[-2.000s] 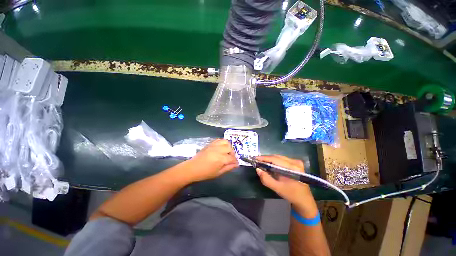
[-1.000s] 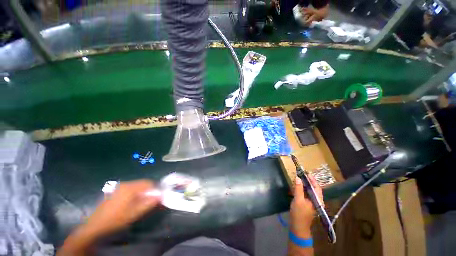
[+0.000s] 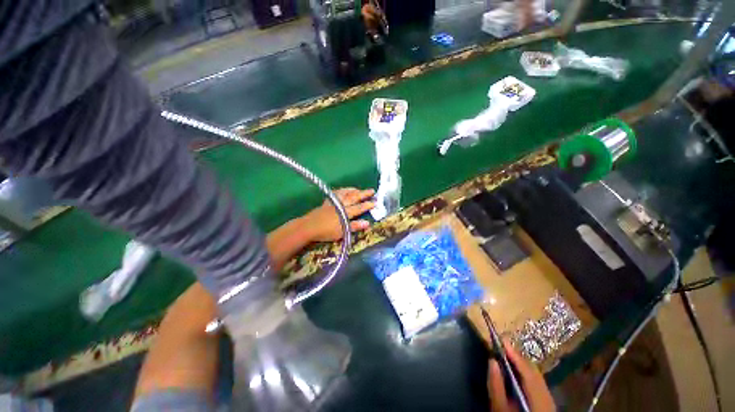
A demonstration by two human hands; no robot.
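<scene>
My left hand [image 3: 342,216] reaches over the rail onto the green belt, its fingers extended and apart at the lower end of a bagged power cord [image 3: 388,173]. That cord leads up to an open power strip housing [image 3: 388,117] with coloured wires inside. I see no closed grip. The hose hides part of my left forearm. My right hand [image 3: 520,386], cut off by the lower edge, is shut on the soldering iron [image 3: 504,358]. Its tip points up beside the bag of blue components [image 3: 427,278].
A clear hood [image 3: 282,362] on a ribbed hose [image 3: 153,169] and a curved metal arm [image 3: 310,177] stand at left. Another strip [image 3: 512,92] lies on the belt. The cardboard tray [image 3: 516,294] holds silvery bits. The black station [image 3: 576,233] and solder spool [image 3: 598,151] are at right.
My left hand has moved from the bench to the belt and no longer holds the strip it carried. The view has swung forward; my right hand still holds the iron.
</scene>
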